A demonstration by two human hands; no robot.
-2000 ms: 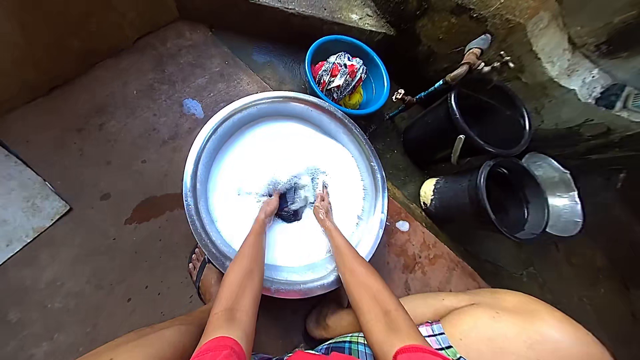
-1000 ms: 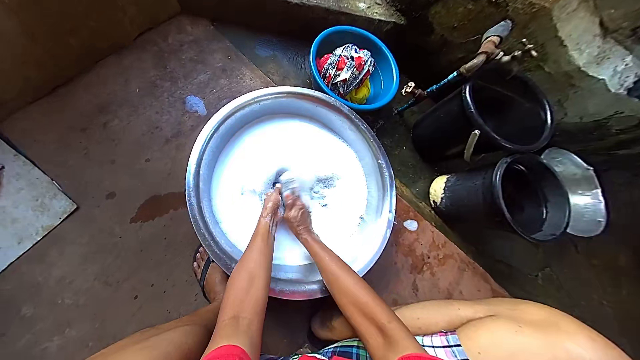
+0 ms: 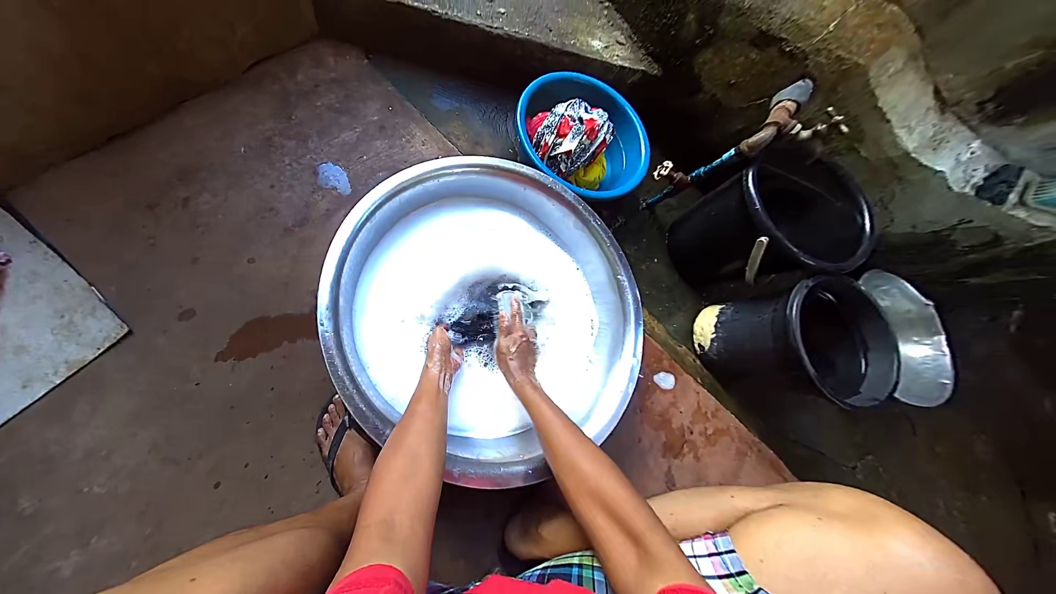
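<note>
A wide metal basin (image 3: 615,247) full of white suds stands on the floor in front of me. Both my hands are in it, wet and foamy. My left hand (image 3: 443,353) is partly sunk in the suds at the left edge of a dark patch, its fingers mostly hidden. My right hand (image 3: 516,342) lies palm down at the right of that patch, fingers pointing away from me. Dark cloth (image 3: 477,324) seems to lie under the water between the hands; whether either hand grips it, I cannot tell.
Behind the basin is a blue tub (image 3: 631,148) with patterned cloth (image 3: 572,136) and yellow cloth (image 3: 591,172). To the right are a large black bucket (image 3: 709,235), a smaller black bucket (image 3: 751,340), a metal vessel (image 3: 924,355) and a pipe with a tap (image 3: 665,171). A pale slab (image 3: 49,322) lies left.
My hands were together near the basin's middle one second ago and are now apart. Between them a dark patch shows, as it did two seconds ago.
</note>
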